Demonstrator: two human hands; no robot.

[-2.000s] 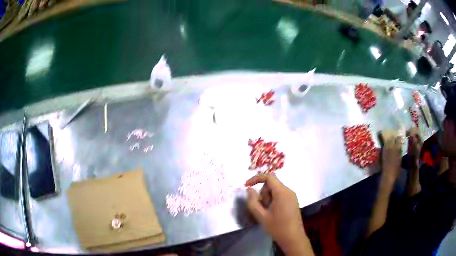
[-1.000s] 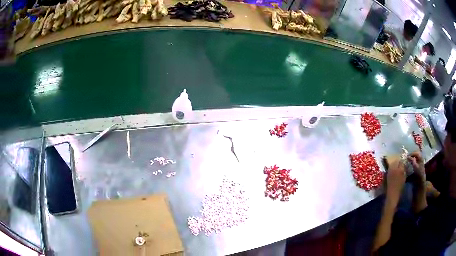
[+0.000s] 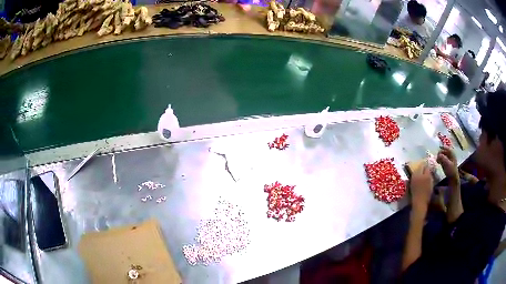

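Observation:
Neither of my hands is in the picture. A wide flat heap of small white parts (image 3: 222,233) lies on the metal table in front of me. A heap of red-and-white pieces (image 3: 284,201) lies to its right, with a smaller red group (image 3: 279,142) beyond it. The tan cardboard pad (image 3: 119,249) lies at the lower left, cut off by the bottom edge. A small white glue cap (image 3: 133,274) sits on it with brown stains around it. A sparse group of white bits (image 3: 151,190) lies above the white heap.
A phone (image 3: 48,211) lies at left, near a grey strip (image 3: 83,164) and a pale stick (image 3: 115,168). Thin dark tweezers (image 3: 226,164) lie mid-table. White bottles (image 3: 168,123) stand along the green belt (image 3: 222,77). A person (image 3: 460,222) works at right beside larger red heaps (image 3: 385,179).
My right hand, seen at the red heap two seconds ago, is out of the picture. The view has tilted up, then shifted so that the table things sit further left than one second ago.

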